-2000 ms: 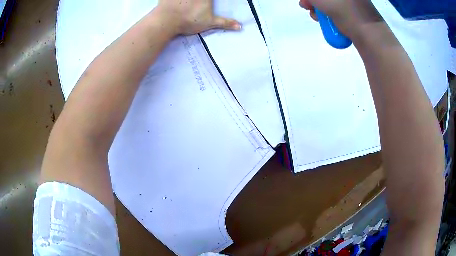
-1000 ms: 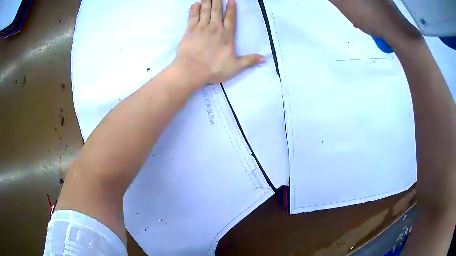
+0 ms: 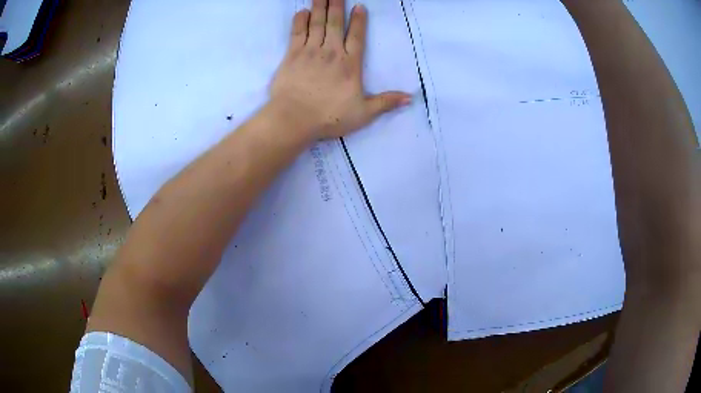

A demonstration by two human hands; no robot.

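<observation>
White-topped fabric panels lie flat in front of me, with thin printed outlines. A large curved panel [image 3: 261,284] is on the left, and a panel with a straight lower edge [image 3: 530,199] is on the right. A narrow tapering piece [image 3: 396,184] lies between them, with dark cut gaps along its sides. My left hand [image 3: 327,80] lies flat, palm down, fingers spread, across the upper part of the left panel and the narrow piece. My right forearm runs up the right side; my right hand is beyond the top edge. No cutting machine shows.
The brown tabletop [image 3: 58,192] shows at the left with dark lint specks and a red thread. A dark-edged stack corner [image 3: 23,31] is at the top left. Another white surface [image 3: 676,46] is at the upper right. The table's edge curves at the lower right.
The panels have shifted down in the picture. My left hand came further into view and stays flat. My right hand, earlier at a blue handle, has left the top edge; the handle is out of view.
</observation>
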